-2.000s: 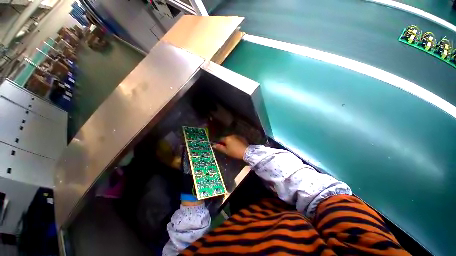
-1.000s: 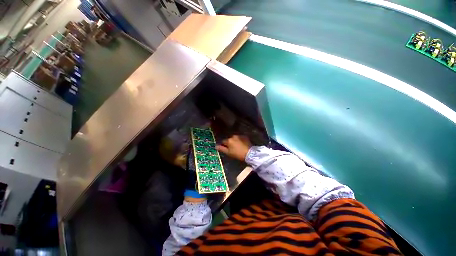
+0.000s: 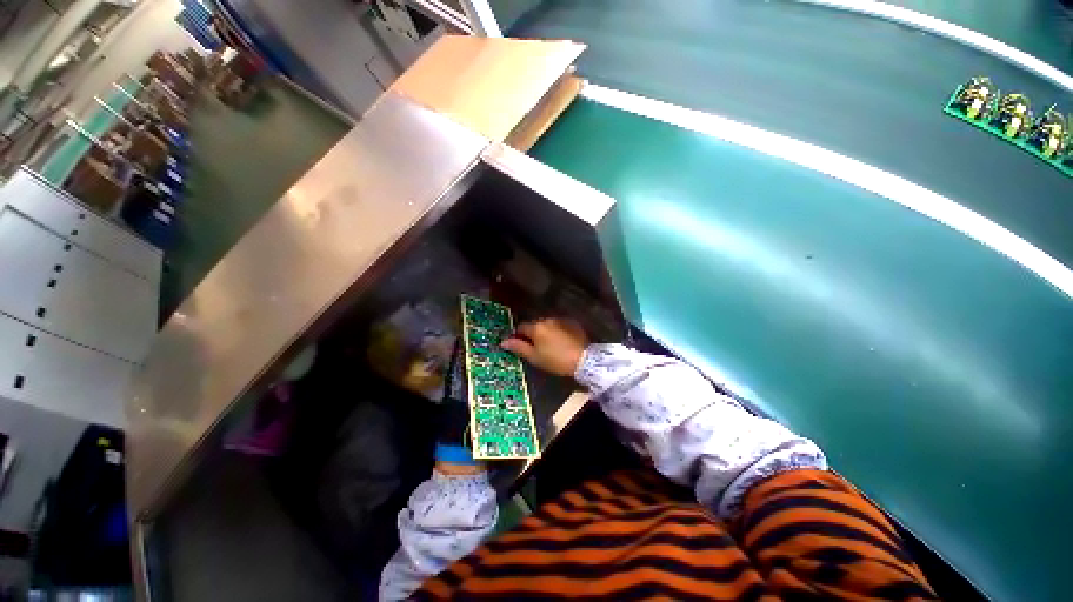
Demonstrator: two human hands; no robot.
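Observation:
A long narrow green PCB panel (image 3: 499,382) with pale yellow edges is held solder side up over the open metal box. My left hand (image 3: 454,414), in a dark covering with a blue band at the wrist, grips the panel from its left side and below; most of its fingers are hidden by the panel. My bare right hand (image 3: 551,346) is at the panel's upper right edge, fingers bent, fingertips at the board. Whether it holds a small tool cannot be seen.
The metal box (image 3: 277,265) has crumpled plastic bags (image 3: 412,341) inside. Cardboard sheets (image 3: 488,88) lie beyond it. A green bench (image 3: 812,306) with a white-edged belt is at the right, and a populated PCB panel (image 3: 1012,118) lies on the belt at the upper right.
The panel and my left hand have shifted slightly right, and the panel's tilt has changed a little. My right hand stays near the panel's upper right edge.

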